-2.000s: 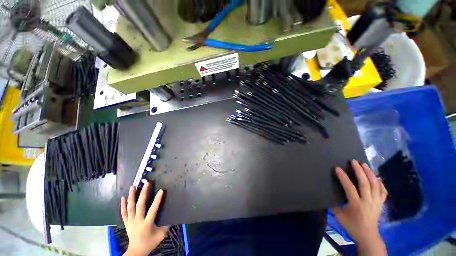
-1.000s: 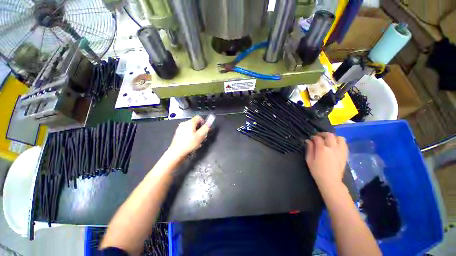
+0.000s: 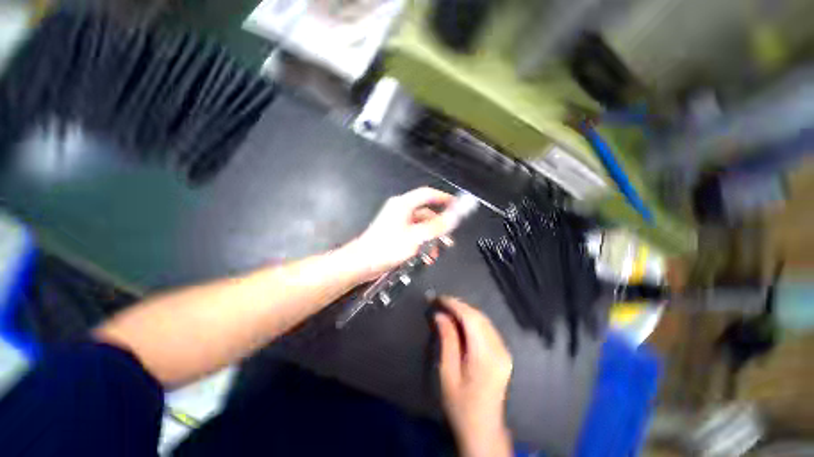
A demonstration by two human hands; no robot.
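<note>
My left hand [image 3: 415, 228] is closed around the upper part of the silver-white loading bar [image 3: 373, 290], which lies slantwise over the black mat. Several small metal blocks show along the bar's lower right edge. My right hand [image 3: 473, 348] is just below and right of the bar, its fingers bent and close together. A small pale spot shows at its fingertips, but blur hides whether it holds anything. The loose pile of black cable pieces [image 3: 544, 277] lies right of the bar, silver tips toward the press.
The pale-green press plate [image 3: 482, 98] stands behind the mat, with blue-handled pliers [image 3: 616, 170] on it. A dense row of black rods [image 3: 134, 98] lies at upper left. A blue bin [image 3: 620, 393] is at lower right. The frame is tilted and blurred.
The view has turned and moved closer. My left hand first rested by the bar, then took hold of it and brought it rightward. My right hand has left the cable pile and come near the bar.
</note>
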